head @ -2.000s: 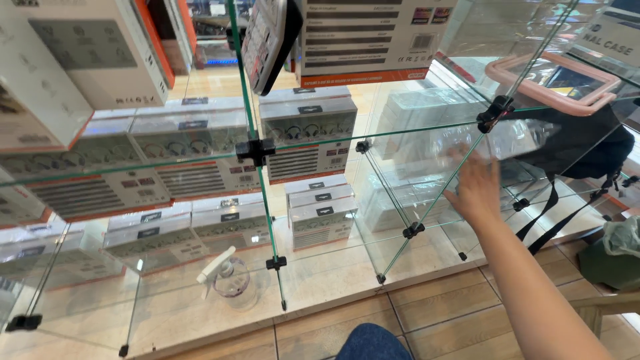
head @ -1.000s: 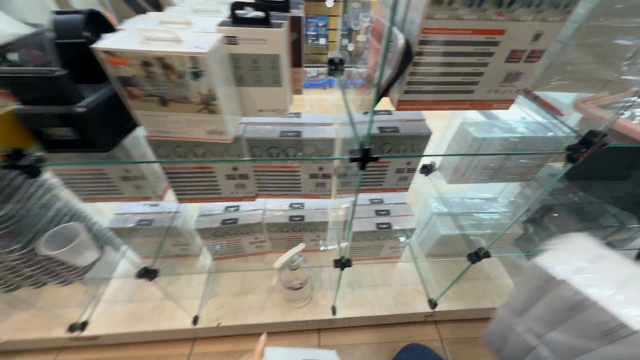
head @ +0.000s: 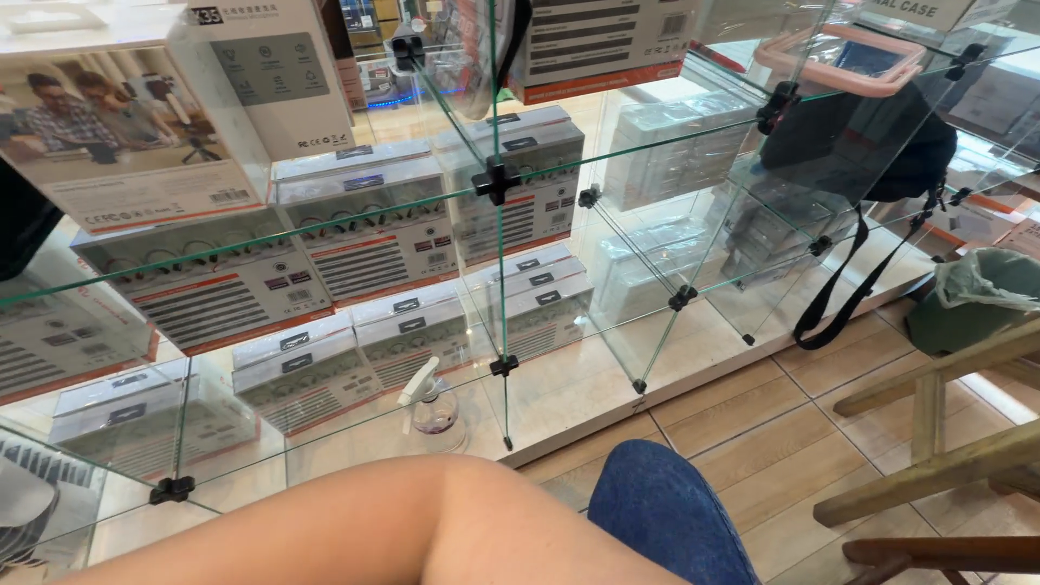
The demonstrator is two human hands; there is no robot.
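A bare bent arm crosses the bottom of the head view, its hand out of the frame at the lower left; my other hand is out of view too. Just beyond the elbow, a clear spray bottle [head: 439, 418] with a white trigger head stands inside the glass display shelving. Behind it are stacked retail boxes [head: 406, 325] with dark labels on top. A larger white box [head: 138, 146] with a photo on its front sits at the upper left. Plastic-wrapped white boxes [head: 682, 146] stand in the compartments right of centre. What either hand holds is hidden.
Glass panes meet at black plastic connectors [head: 497, 180]. A pink-rimmed container [head: 845, 61] and a black bag [head: 861, 146] with a hanging strap are at the right. A lined green bin [head: 975, 301] and a wooden stool [head: 934, 455] stand on the tiled floor.
Two seconds ago a hand was at the right glass compartments; now only a bent arm shows along the bottom. A pale wrapped package at the lower right one second ago has left the view.
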